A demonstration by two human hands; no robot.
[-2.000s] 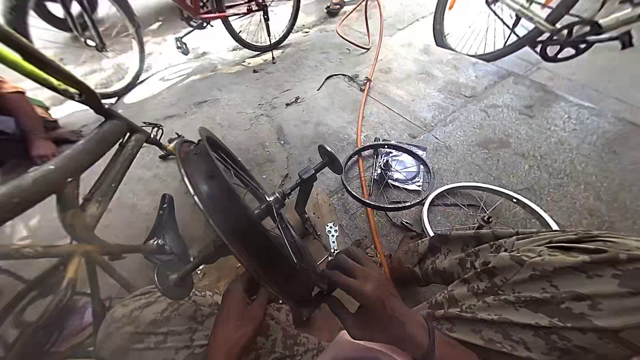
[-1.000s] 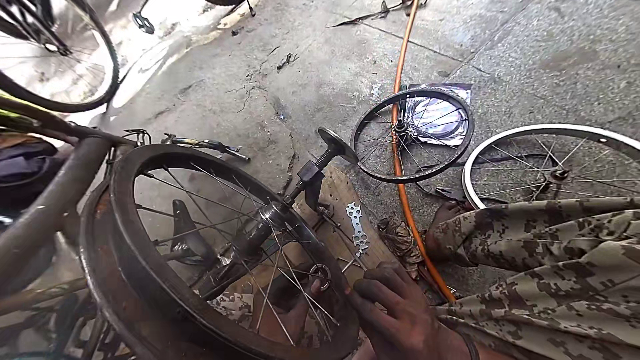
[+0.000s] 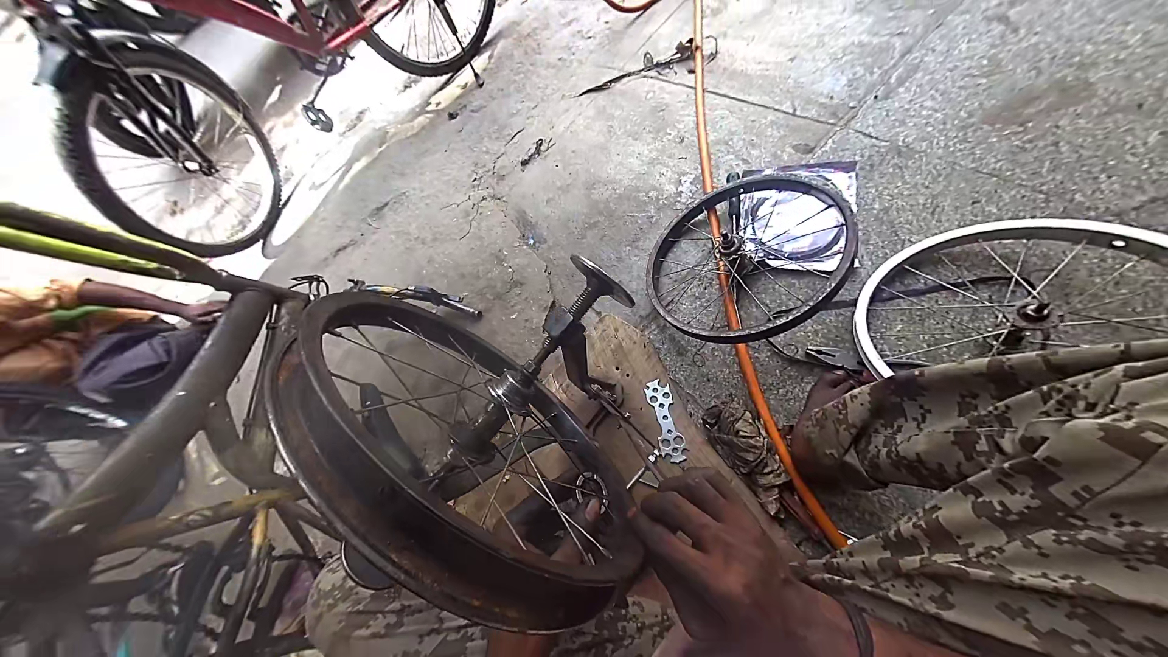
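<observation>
A dark, rusty bicycle wheel rim (image 3: 383, 493) with spokes is mounted on a threaded axle stand (image 3: 561, 319) that ends in a round metal disc. My left hand (image 3: 547, 525) is behind the wheel, partly hidden, its fingers seen through the spokes at a small round spoke wrench (image 3: 591, 486). At the rim's near right edge, my right hand (image 3: 721, 557) has its fingers curled against the metal, thumb hidden. A flat multi-hole spanner (image 3: 665, 420) lies on a worn wooden board (image 3: 620, 351), beside a small metal tool (image 3: 643, 470).
An orange hose (image 3: 748, 370) runs under a small black wheel (image 3: 659, 274), near a plastic packet (image 3: 844, 187). A silver-rimmed wheel (image 3: 867, 306) and pliers (image 3: 835, 358) lie right. A bicycle frame (image 3: 173, 411) stands left, with a person's arm (image 3: 137, 297) beyond. Parked bicycles stand behind.
Two seconds ago the wheel stood more edge-on; now its spokes face me more. My right hand stays by the rim's near edge. The view has shifted and tilted.
</observation>
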